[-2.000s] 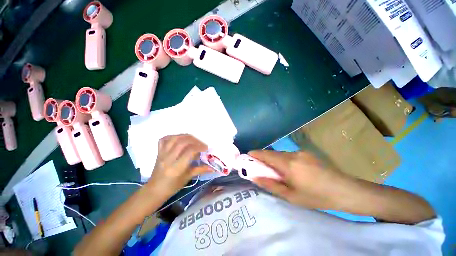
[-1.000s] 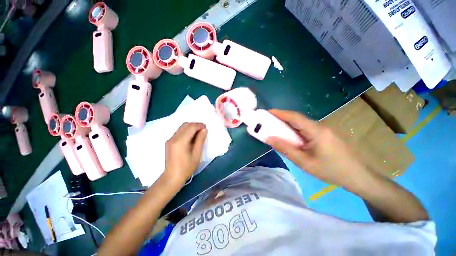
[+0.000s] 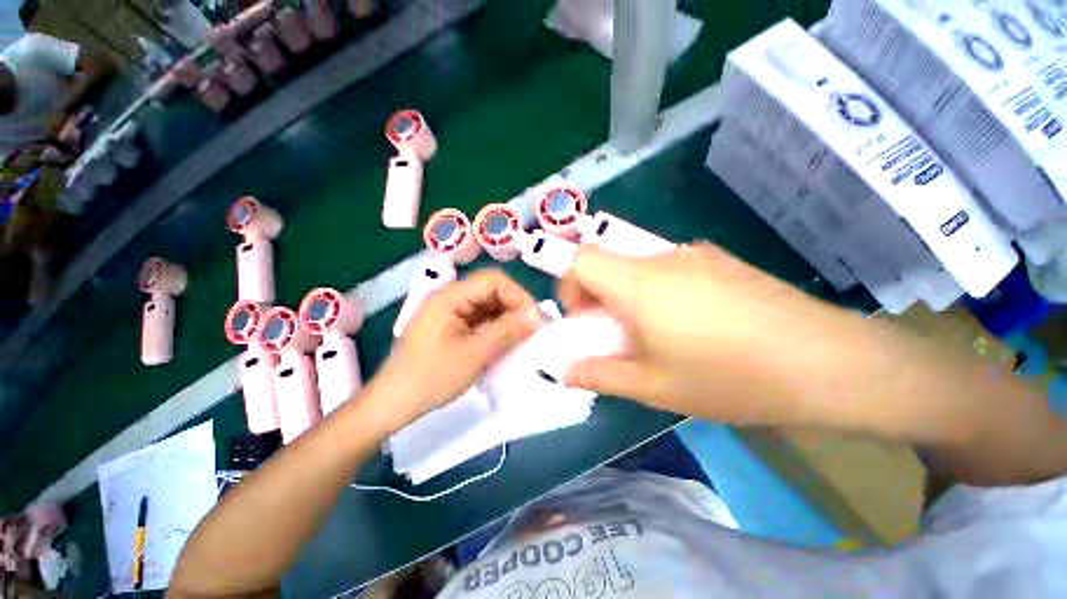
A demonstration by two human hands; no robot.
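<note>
A pink handheld fan (image 3: pixel 532 365) is between my hands above the white sheets (image 3: pixel 439 439), partly hidden by my fingers and blurred. Whitish material lies around it; I cannot tell its edges. My right hand (image 3: pixel 655 322) grips the fan from the right. My left hand (image 3: pixel 468 328) is at its upper left with bent fingers, near or on the whitish material; I cannot tell whether it grips. Three fans (image 3: pixel 500 228) lie just beyond my hands, their handles partly covered. Three more fans (image 3: pixel 293 380) lie side by side at the left.
Single fans (image 3: pixel 404 170) lie on the green belt beyond the pale rail. A metal post (image 3: pixel 640 82) stands at the top. Retail boxes (image 3: pixel 860 164) stand at the right. A record sheet (image 3: pixel 158 503) with a pen (image 3: pixel 140 544), a black power strip (image 3: pixel 254 451) and a white cable (image 3: pixel 433 494) are left.
The view has shifted, showing more of the belt and boxes. My right hand has brought the fan in over the sheets, and my left hand has come up close to it.
</note>
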